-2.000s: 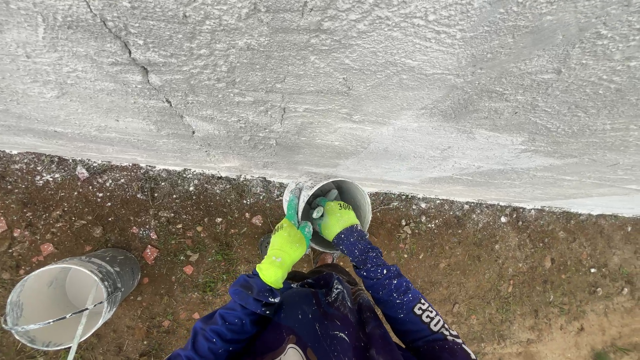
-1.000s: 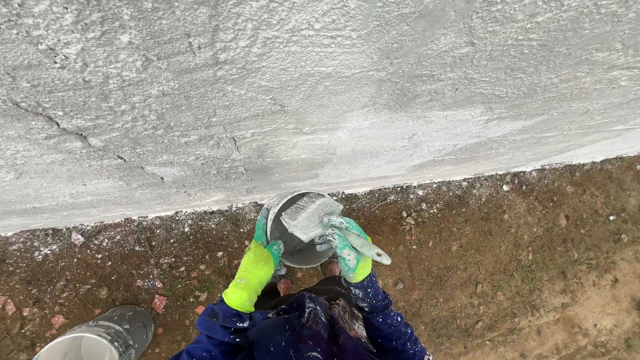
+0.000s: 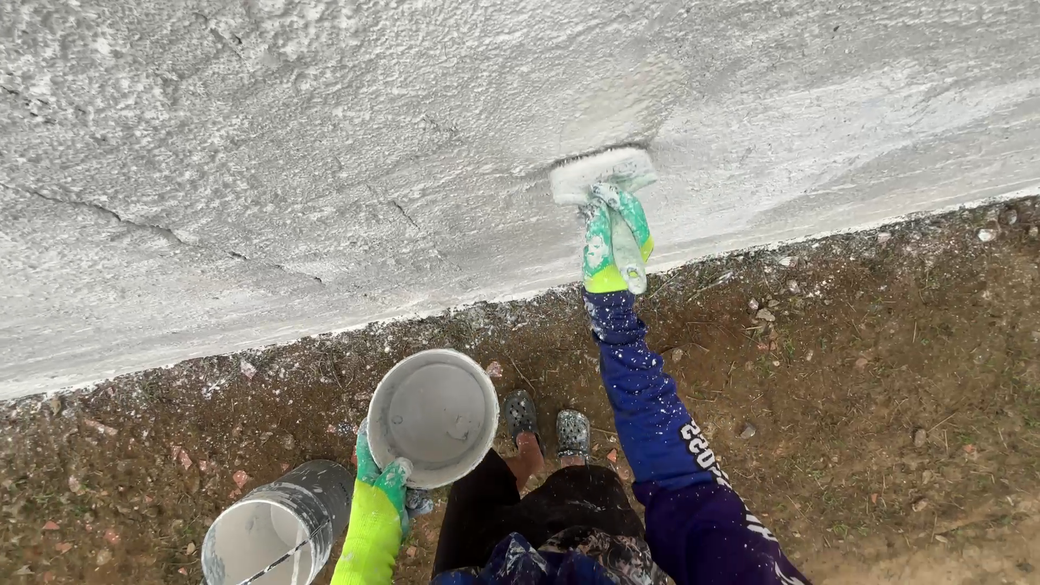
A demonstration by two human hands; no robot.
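Note:
My right hand, in a green and yellow work glove smeared with white, is closed around the handle of a wide paintbrush. The brush head, coated in white, lies against the rough wall above its lower edge. At lower left of centre, my left hand, gloved alike, grips the rim and side of a paint bucket. Whitish liquid shows inside that bucket. The fingers beneath it are partly hidden.
A second, larger bucket with a wire handle stands on the soil at lower left. Cracks run across the wall's left side. Stones and reddish fragments dot the ground along the wall's foot. My feet in speckled clogs are between the bucket and my right arm.
My right hand has carried the brush from over the bucket up to the wall. The bucket in my left hand is now apart from the brush. The view has shifted.

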